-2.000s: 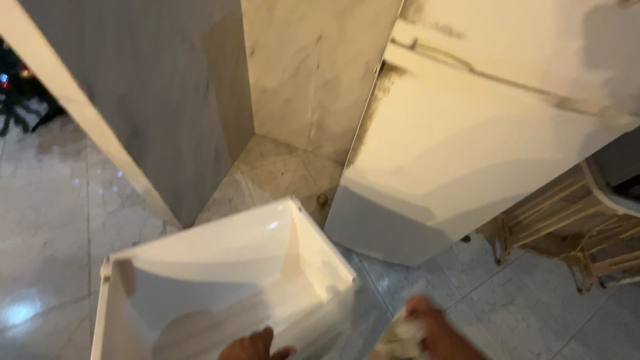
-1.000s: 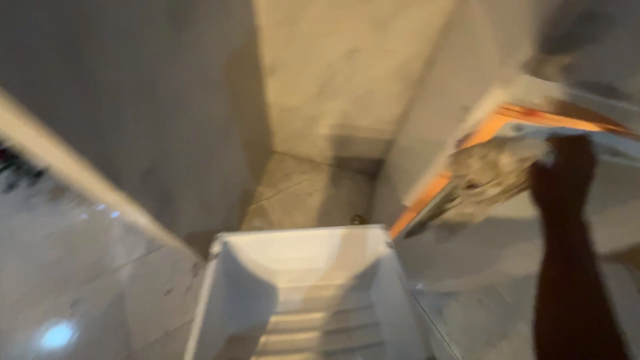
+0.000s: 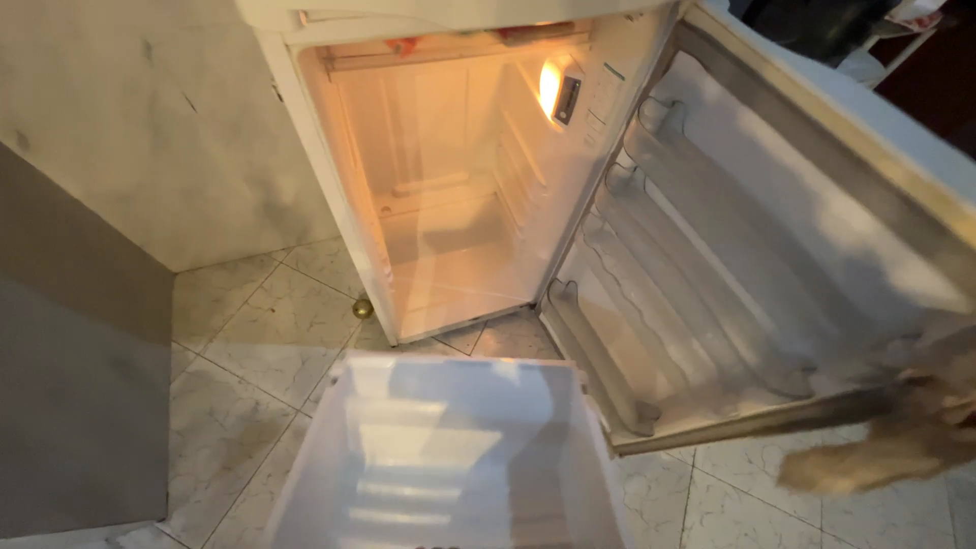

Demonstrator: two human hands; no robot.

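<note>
A white plastic drawer (image 3: 465,450) is tilted in front of me at the bottom centre. Only the fingertips of my left hand (image 3: 438,546) show, at its near side by the bottom edge; the rest is out of view. Beyond the drawer stands a refrigerator (image 3: 450,191) with its lower compartment open and its lamp lit. The refrigerator door (image 3: 762,206), with several clear door shelves, is swung out to the right. At the right edge my right hand (image 3: 962,412), blurred and partly cut off, holds a dirty cloth (image 3: 854,461) beside the door's lower outer corner.
A grey panel or wall (image 3: 84,351) stands at the left, with a marbled wall (image 3: 175,130) behind it. A small round brass-coloured object (image 3: 363,308) lies on the tiled floor (image 3: 252,366) by the refrigerator's left front corner. Dark items and a rack are at the upper right.
The refrigerator door, closed two seconds ago and partly open one second ago, now stands wide open. My right hand has moved out to the right with the cloth. The view has turned toward the refrigerator.
</note>
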